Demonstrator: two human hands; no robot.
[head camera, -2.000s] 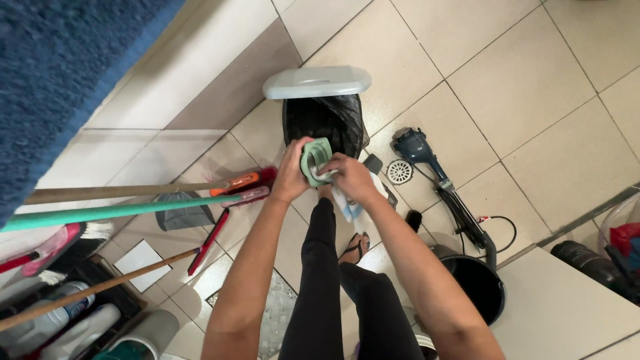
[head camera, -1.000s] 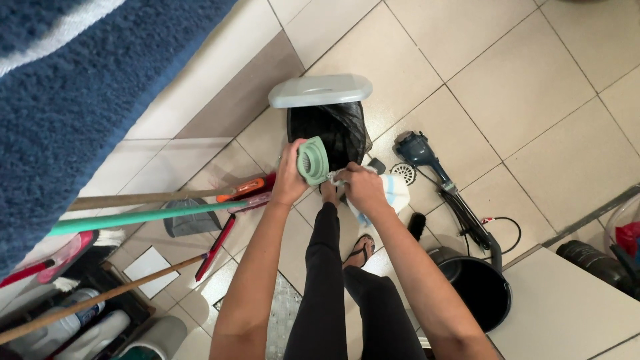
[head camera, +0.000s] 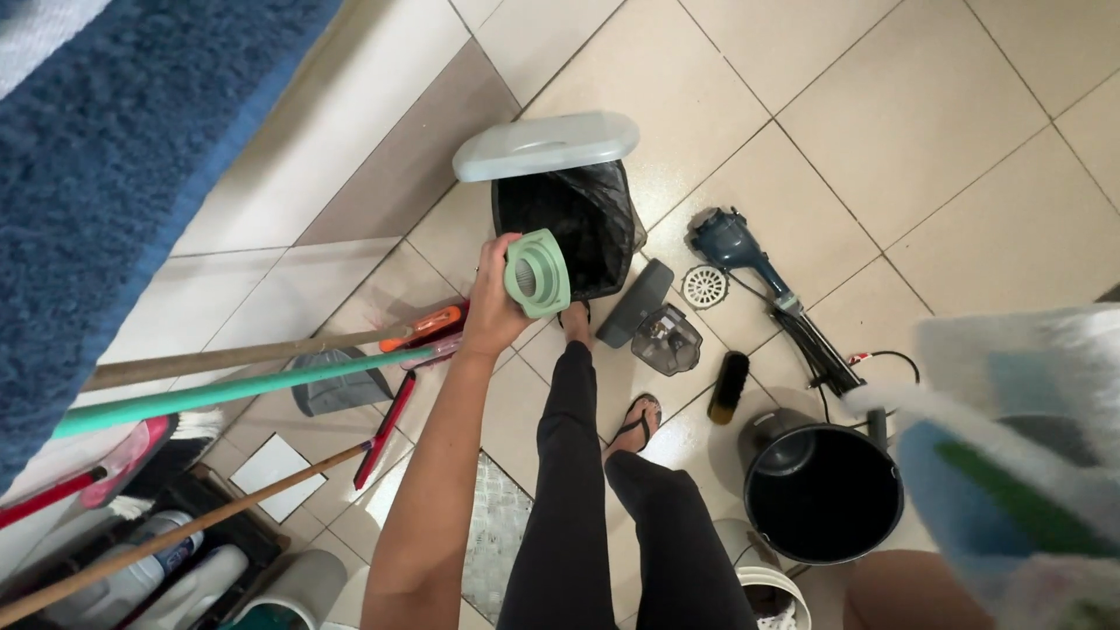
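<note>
A pale green plastic filter housing with a mesh centre is held in my left hand, just in front of the mouth of the black-lined trash bin. At the right edge a white cloth with blue and green print hangs raised and blurred, close to the camera. Part of my right arm shows below it, but the fingers are not distinct. On the floor by the bin lie a dark grey plastic part and a clear smoky dust cup.
A stick vacuum, a round drain cover and a black brush are on the tiles. A black bucket stands lower right. Broom handles, a dustpan and bottles occupy the left. A blue towel hangs upper left.
My right hand has left the green housing and moved away to the lower right, with the cloth now close to the camera. My left hand still holds the housing by the bin.
</note>
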